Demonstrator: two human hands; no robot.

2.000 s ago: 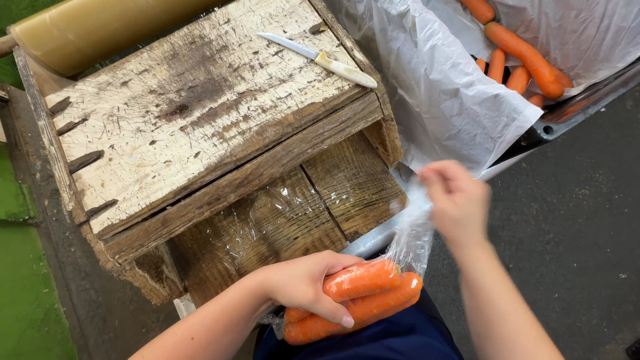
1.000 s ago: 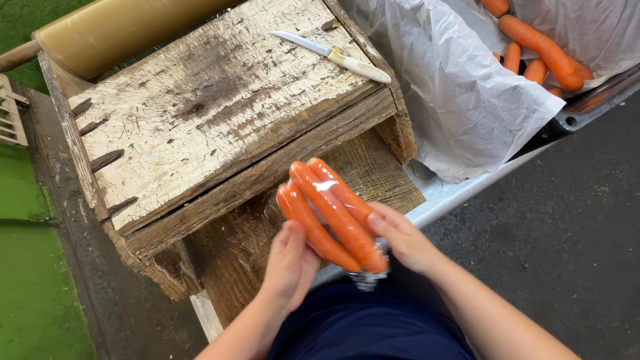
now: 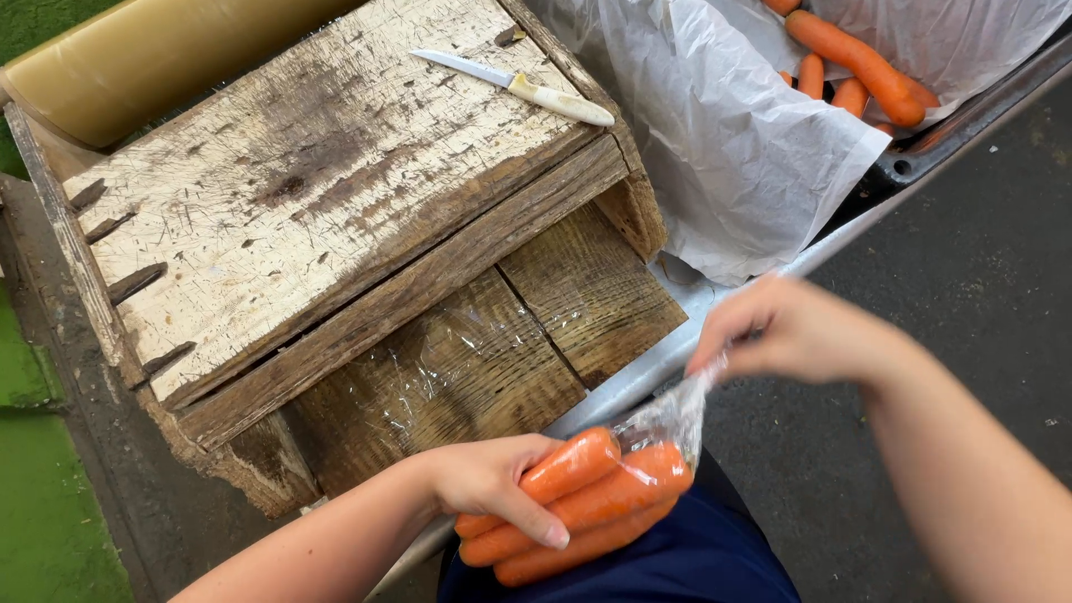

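A bundle of several carrots (image 3: 620, 498) in clear plastic film lies just above my lap at the bottom middle. My left hand (image 3: 502, 486) grips it from the left, thumb across the top. Fingers of my right hand (image 3: 775, 331) pinch the gathered end of the clear film (image 3: 674, 419), pulled up and right of the carrots. Beyond both hands, a small knife with a whitish handle (image 3: 561, 100) rests on a worn, scored wooden board (image 3: 335, 184). Clear film (image 3: 469, 352) shows over the wooden planks below the board.
A large roll of film (image 3: 184, 67) lies behind the board at the upper left. Loose carrots (image 3: 863, 63) sit on white paper (image 3: 720, 142) in a dark crate (image 3: 963, 138) at the upper right. A pale metal edge (image 3: 645, 373) runs diagonally beside the planks.
One second ago both hands held the wrapped bundle from its two sides, over the planks. Now the bundle is lower, and my right hand has moved to the film's end.
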